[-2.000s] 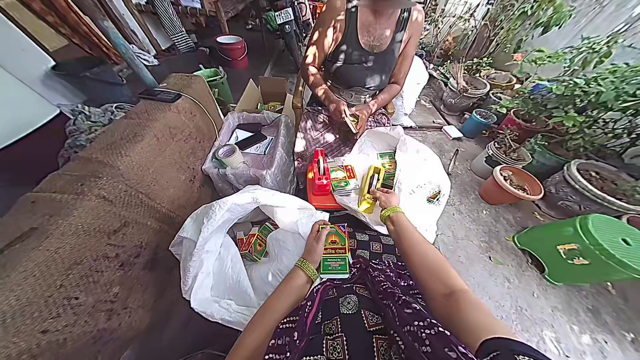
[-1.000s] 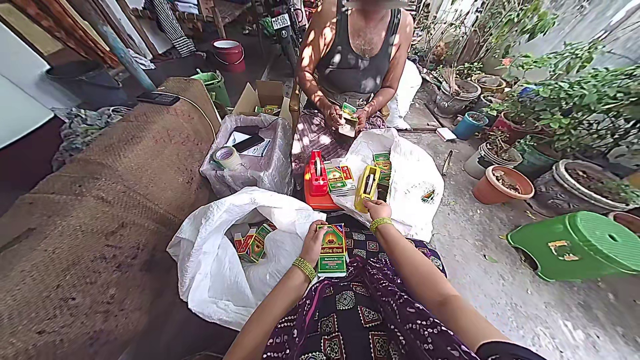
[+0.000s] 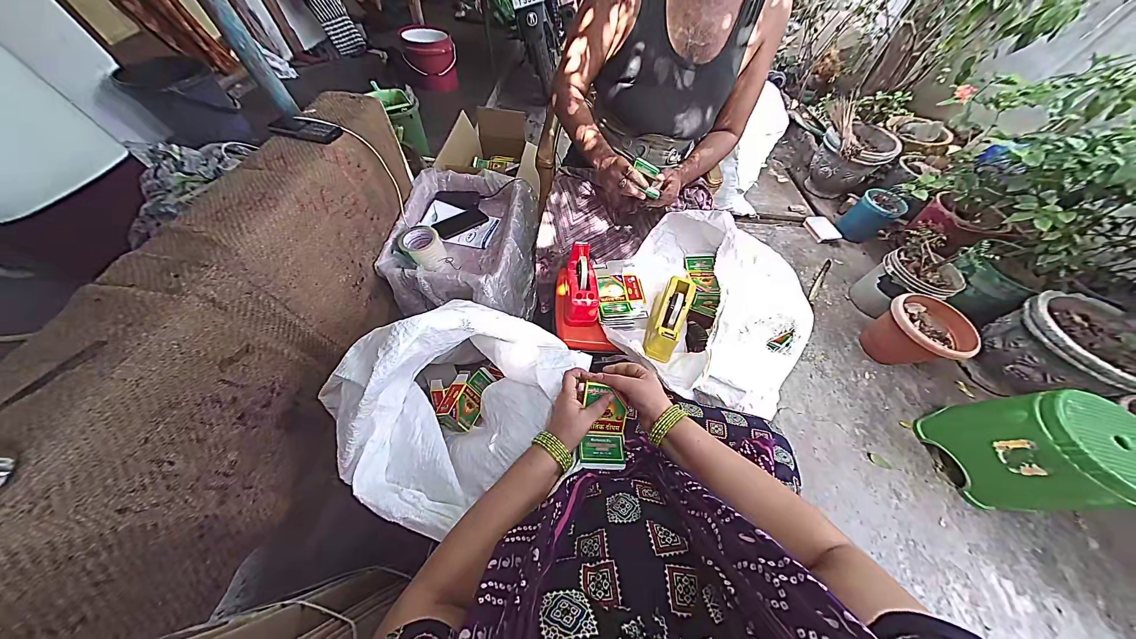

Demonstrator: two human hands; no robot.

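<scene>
A stack of green, red and yellow printed packets (image 3: 603,435) rests over my lap. My left hand (image 3: 577,408) grips its left side near the top. My right hand (image 3: 637,389) has its fingertips at the top edge; whether it pinches anything is hidden. Just beyond my hands stand a yellow tape dispenser (image 3: 669,319) and a red tape dispenser (image 3: 581,302), with printed packets (image 3: 621,295) between them. To the left, an open white sack (image 3: 382,444) holds similar small boxes (image 3: 463,399). The white sack on the right (image 3: 763,302) holds more packets (image 3: 703,275).
Facing me, a person (image 3: 674,80) holds a small green packet (image 3: 647,176). A lined bin (image 3: 466,275) carries a tape roll (image 3: 423,247) and a phone. Burlap (image 3: 177,337) covers the left side. A green stool (image 3: 1034,448) and several plant pots (image 3: 919,328) stand at right.
My right hand has left the yellow tape dispenser, which now stands by the right sack, and has come to the top of the packets beside my left hand.
</scene>
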